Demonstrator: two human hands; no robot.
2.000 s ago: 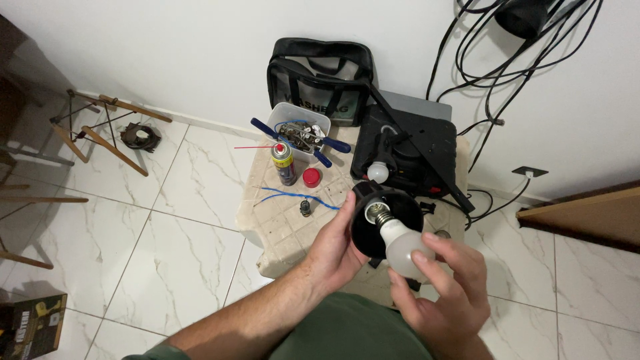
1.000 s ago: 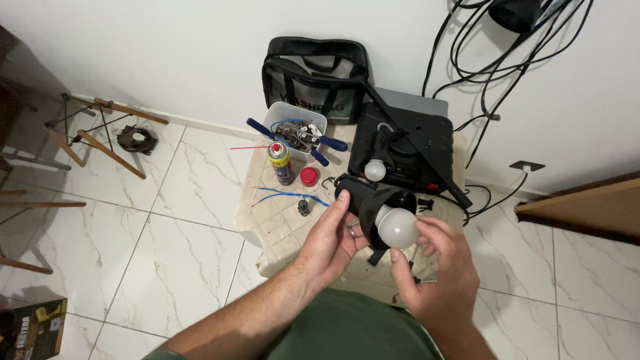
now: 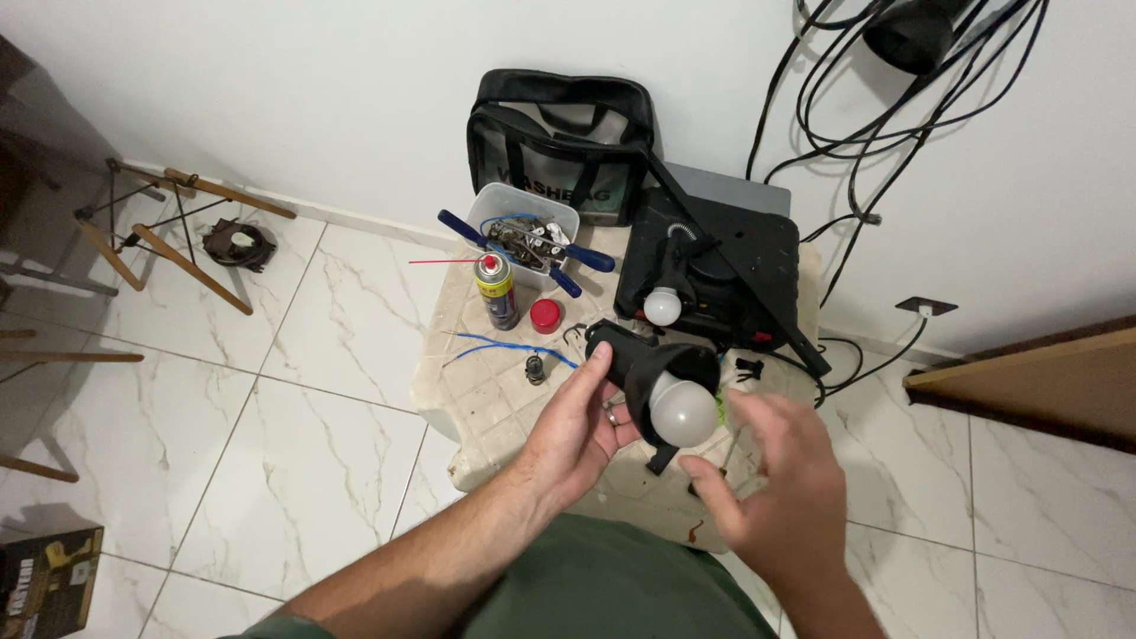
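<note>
My left hand (image 3: 581, 426), with a ring on one finger, grips a black spotlight lamp head (image 3: 639, 364) by its body. A white LED bulb (image 3: 684, 414) sits in the lamp's shade, its round end facing out and its base hidden. Just right of the bulb is my right hand (image 3: 777, 470), slightly blurred, with thumb and fingers apart and holding nothing. Behind the lamp head, a second black lamp with a smaller white bulb (image 3: 663, 306) rests on a black plastic case (image 3: 763, 240). Blue wires (image 3: 510, 344) and a small black part (image 3: 534, 369) lie left of my left hand.
On the worn plastic table (image 3: 479, 417) stand a spray can (image 3: 496, 293), a red cap (image 3: 545, 315) and a plastic tub (image 3: 564, 209) with screwdrivers and small parts. Behind are a clear black-trimmed bag (image 3: 559, 133), wall cables (image 3: 852, 142) and an outlet (image 3: 926, 307). Wooden-legged stands (image 3: 195, 266) are at left.
The bulb, whose screw base showed two seconds ago, now sits deeper in the shade. My right hand has let go of it and moved slightly away to the right.
</note>
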